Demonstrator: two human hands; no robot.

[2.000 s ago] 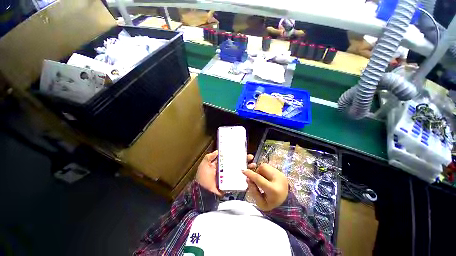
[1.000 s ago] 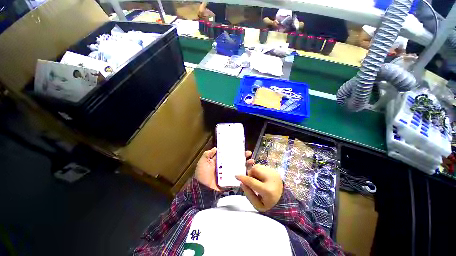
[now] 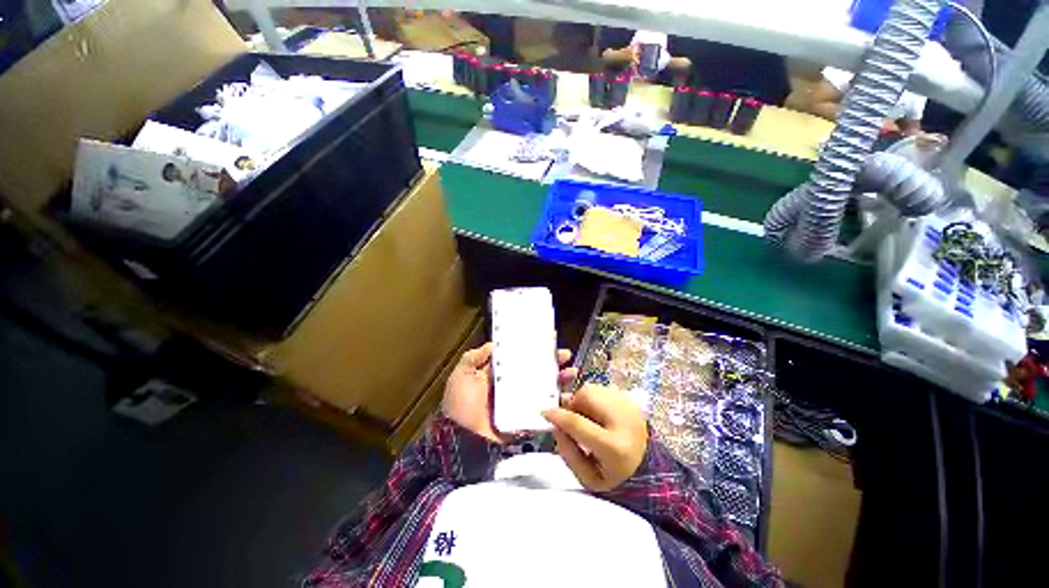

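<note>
A smartphone [image 3: 525, 361] with a bright white screen is upright in front of my chest. My left hand [image 3: 469, 394] is closed around its left side, with fingertips showing at its right edge. My right hand [image 3: 603, 434] holds nothing that I can see; a finger touches or hovers at the screen's lower right corner, and its other fingers are curled. The screen content is too washed out to read. A blister tray of parts [image 3: 688, 396] in a black crate lies just right of my right hand.
A black turnover crate [image 3: 301, 213] with white wrapped parts and a cardboard box [image 3: 385, 333] stand left. A blue parts bin [image 3: 618, 271] sits on the green belt [image 3: 753, 281]. A ribbed hose [image 3: 854, 138] hangs right, beside stacked white trays [image 3: 938, 345]. People's hands show across the belt.
The phone screen has turned from a page with small pink and dark marks to nearly plain white. The right finger has moved from the screen's edge area to its lower right corner. The view has shifted slightly.
</note>
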